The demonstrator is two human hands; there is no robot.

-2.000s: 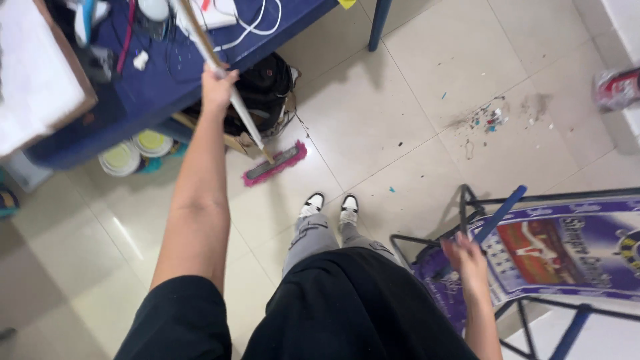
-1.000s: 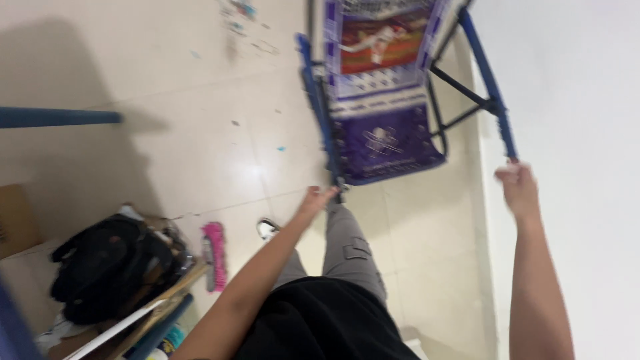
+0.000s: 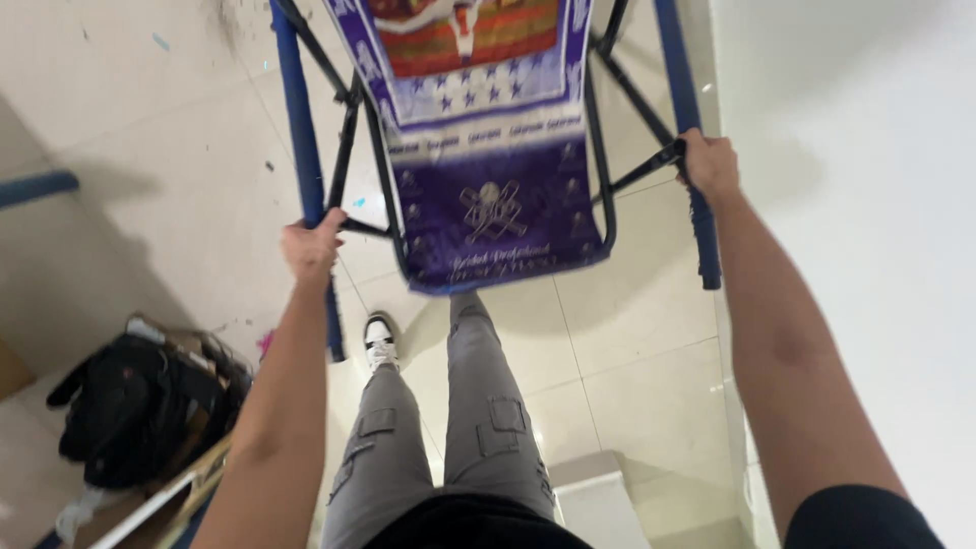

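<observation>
A folding chair with a purple printed fabric seat [image 3: 496, 198] and a dark metal frame hangs in front of my legs, held by both hands. My left hand [image 3: 311, 245] is closed around the blue padded armrest tube on the left, where a dark bar meets it. On the other side my right hand [image 3: 709, 164] grips the right blue armrest tube [image 3: 679, 69] close to its joint with the frame. The fabric bears a picture, stars and writing. Its top runs out of view.
A white wall [image 3: 854, 152] stands close on the right. On the lower left are a black bag [image 3: 126, 412] and boards beside it. A blue leg [image 3: 38, 188] juts in at the left edge. Small debris [image 3: 160, 41] lies on the tiled floor, and a white box [image 3: 598, 503] is by my legs.
Two seconds ago my left hand held a broom handle and the chair was at the right; the broom handle is let go. Both hands now hold the chair. The view has turned a lot.
</observation>
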